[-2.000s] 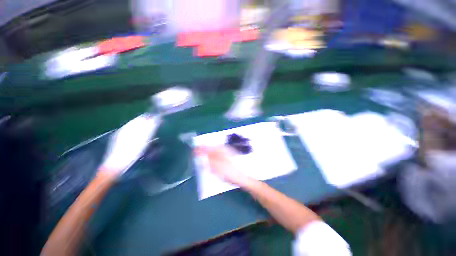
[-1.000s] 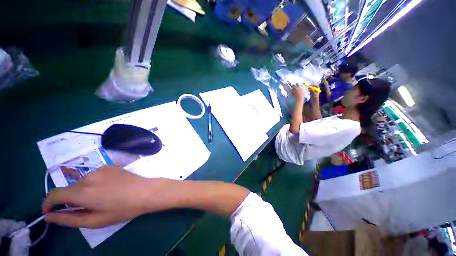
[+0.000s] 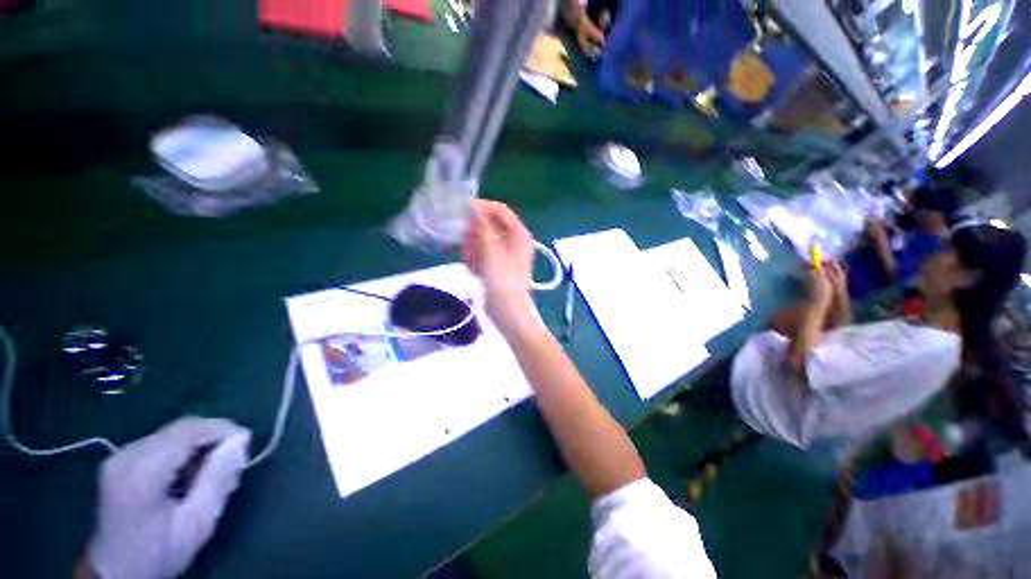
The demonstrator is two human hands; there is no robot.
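Note:
My left hand (image 3: 170, 492), in a white glove, is at the lower left, closed around a small dark piece at the white cable (image 3: 289, 390). The cable runs from the glove over the instruction sheet (image 3: 396, 424) and the black mouse (image 3: 434, 314). My right hand (image 3: 497, 243), bare, is raised at the foot of the metal post; the cable's far end passes near it, and what its fingers hold cannot be told. A white unit in a clear bag (image 3: 211, 156) lies at the upper left.
A tape roll (image 3: 547, 266), a pen (image 3: 569, 303) and white papers (image 3: 639, 305) lie right of my right hand. The metal post (image 3: 493, 91) with plastic at its foot stands behind it. Shiny small parts (image 3: 104, 360) lie at left. A person (image 3: 848, 368) sits at right.
My right hand has moved from the sheet's left edge up to the post's foot. My gloved left hand has come into clearer view. The cable now stretches across the sheet and mouse.

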